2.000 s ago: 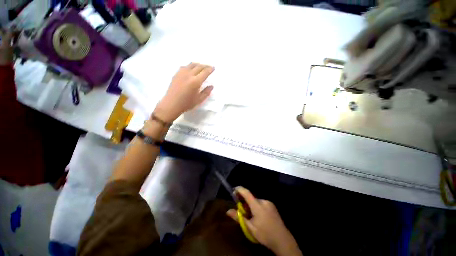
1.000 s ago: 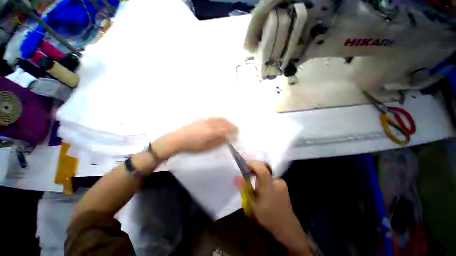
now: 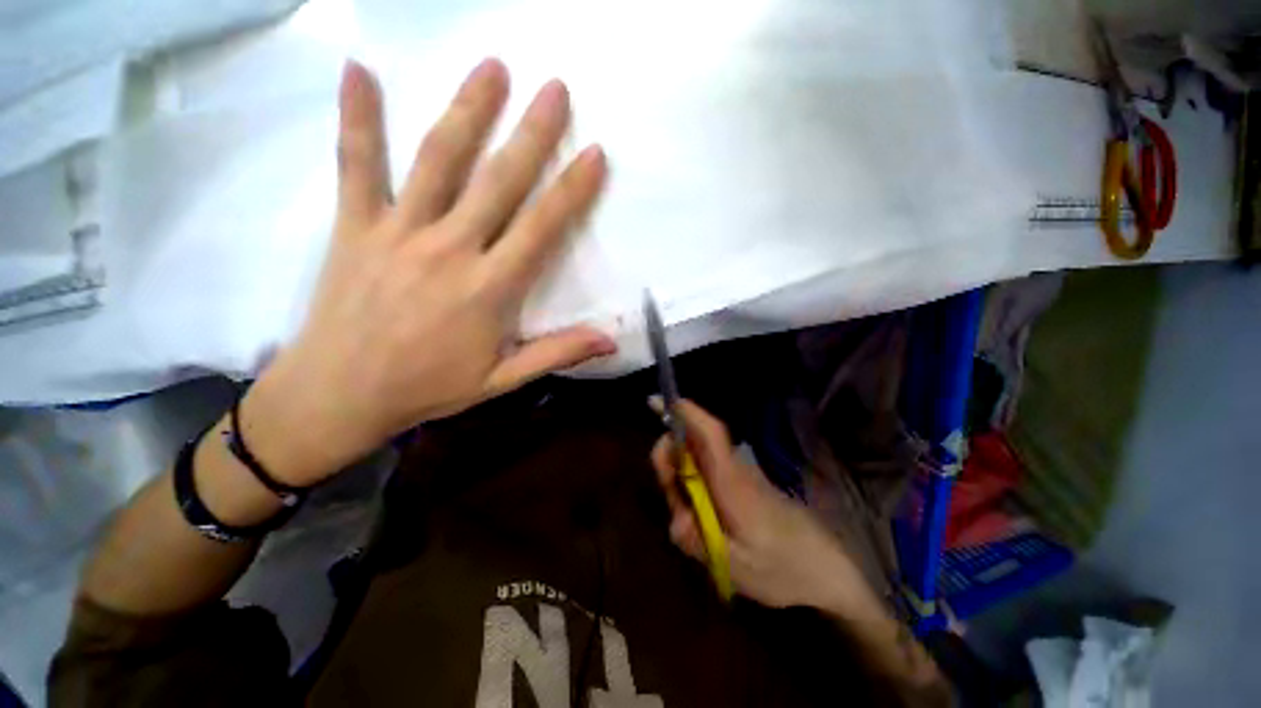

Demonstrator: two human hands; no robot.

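Note:
A large white fabric piece [image 3: 774,166] lies on the table and its edge runs along the table front. My left hand [image 3: 429,277] rests flat on it with fingers spread and holds nothing. My right hand [image 3: 733,505] grips scissors [image 3: 703,515] by the yellow handle, low in front of my body. The dark blades point up, with the tip at the fabric's front edge, right of my left thumb. The blades look closed; whether they touch the cloth I cannot tell.
Spare scissors [image 3: 1137,187] with orange-yellow and red loops lie at the table's right end beside a printed ruler [image 3: 1065,212]. A blue upright [image 3: 945,415] stands below the table at right, with cloth, a blue basket [image 3: 1003,574] and white scraps [image 3: 1093,664].
The view has moved closer to the table front. My left hand has gone from gathered fingers on the cloth to spread flat. The fabric now lies spread out. The scissors remain in my right hand.

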